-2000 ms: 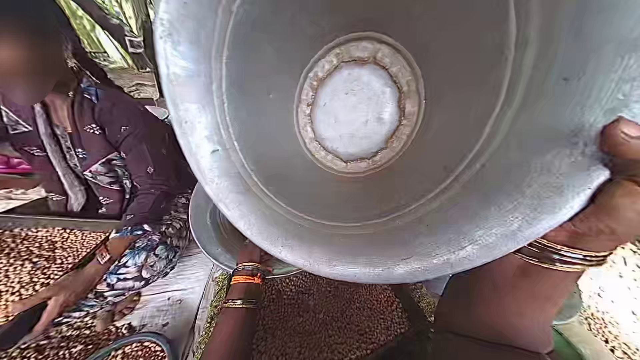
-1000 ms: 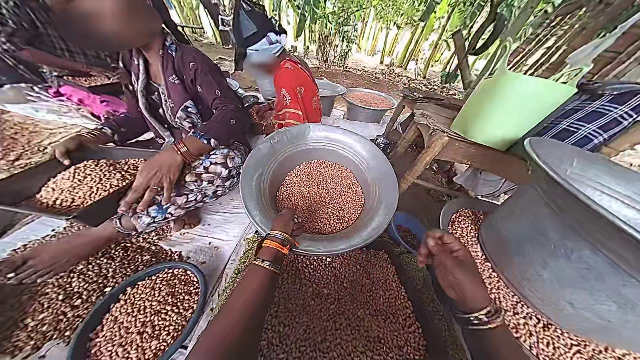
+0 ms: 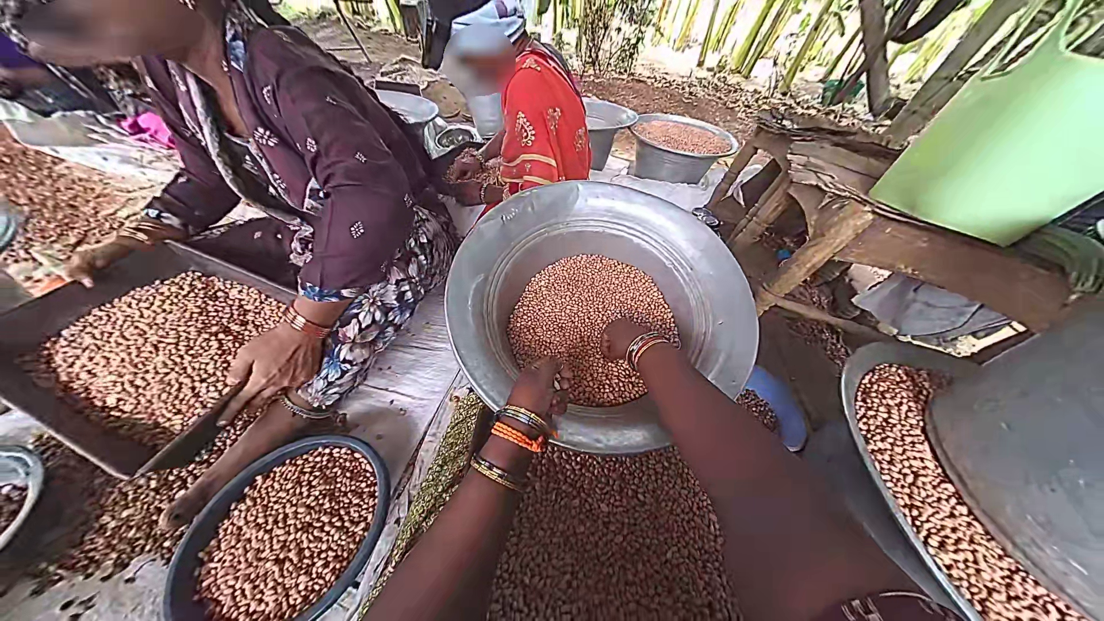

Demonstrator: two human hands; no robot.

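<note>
In front of me a wide-rimmed metal basin (image 3: 483, 285) holds many small reddish-brown nuts (image 3: 578, 302). My left hand (image 3: 542, 386) is over the basin's near left side, its fingers curled around some of the nuts. My right hand (image 3: 623, 338) reaches into the basin from the right, its fingers partly sunk among the nuts, so what they hold is hidden. Bangles circle both wrists. Below the basin, between my forearms, lies a broad heap of darker nuts (image 3: 612, 535).
A co-worker at left grips a dark tray (image 3: 78, 440) of nuts. Near it stands a dark-rimmed tub (image 3: 379, 483). At right are a large metal vessel (image 3: 1026, 431), a basin of nuts (image 3: 849, 388) and a wooden bench (image 3: 957, 250). Another person in red sits behind.
The large metal vessel raised in my right hand two seconds ago now stands at right. My right hand has moved left into the basin. The view has swung widely.
</note>
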